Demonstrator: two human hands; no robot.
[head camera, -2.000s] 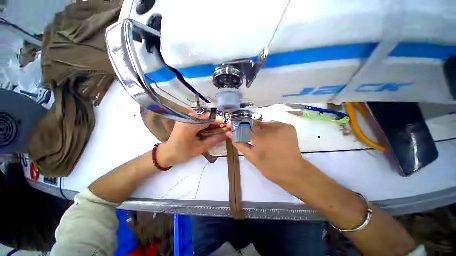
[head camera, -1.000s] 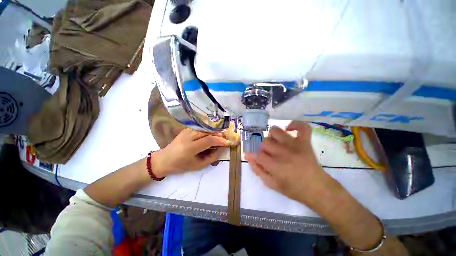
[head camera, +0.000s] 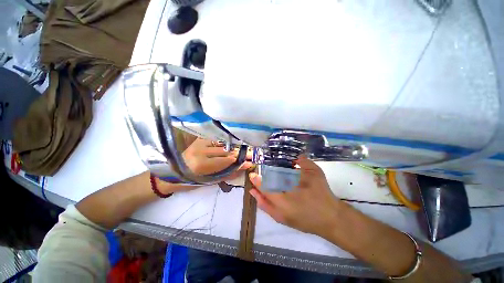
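Note:
The brown zipper tape (head camera: 248, 221) runs from the needle area down over the table's front edge. My left hand (head camera: 213, 160) is left of the needle area, partly behind the curved metal guard, with its fingertips at the cloth. A brown fabric panel (head camera: 185, 139) shows partly behind that guard. My right hand (head camera: 298, 199) is right of the tape, thumb and fingertips at the tape's top end beside the grey knob (head camera: 281, 178). The fingertips and presser foot (head camera: 257, 155) are partly hidden by machine parts. The white sewing machine head (head camera: 331, 72) covers the upper view.
Brown panels (head camera: 94, 33) and a rounded brown stack (head camera: 55, 127) lie at the left. An orange ring (head camera: 399, 190) and a black phone (head camera: 443, 209) lie at the right under the machine arm. Loose threads lie on the white table (head camera: 182, 213). A blue bin (head camera: 176, 264) is below the edge.
The view has shifted, with the machine head now larger and lower. My right hand has moved back in from slightly apart, its fingertips now at the tape's top end beside my left.

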